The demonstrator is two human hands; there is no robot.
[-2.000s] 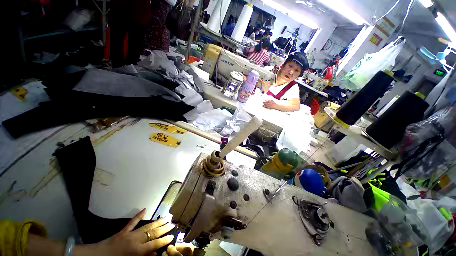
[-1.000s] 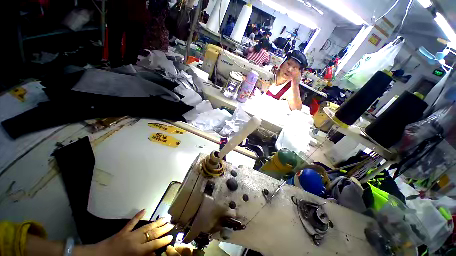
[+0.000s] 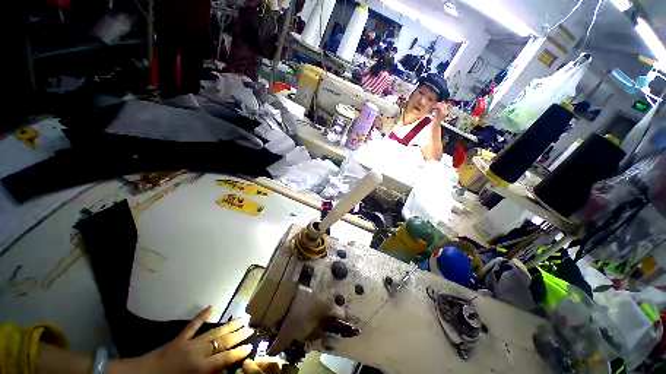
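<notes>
A black fabric strip (image 3: 115, 264) lies curved on the white table, from the left down to the needle area of the cream-white sewing machine (image 3: 380, 292). My left hand (image 3: 201, 349), with a ring and a bracelet, lies flat on the strip's lower end, fingers spread, fingertips beside the machine head. My right hand (image 3: 261, 365) shows only as a few fingertips at the bottom edge below the lit needle area; the rest is hidden by the machine or cut off. What its fingers grip cannot be told.
Stacked dark cut pieces (image 3: 146, 157) lie at the table's far left. Yellow stickers (image 3: 240, 204) are on the tabletop. A pale rod (image 3: 352, 200) rises from the machine head. Two black thread cones (image 3: 531, 143) stand at right. A person (image 3: 420, 120) in a cap sits opposite, behind bright white material.
The strip's far end has shifted very slightly left and down. My left hand stays in nearly the same place. The person opposite has raised a hand to the head.
</notes>
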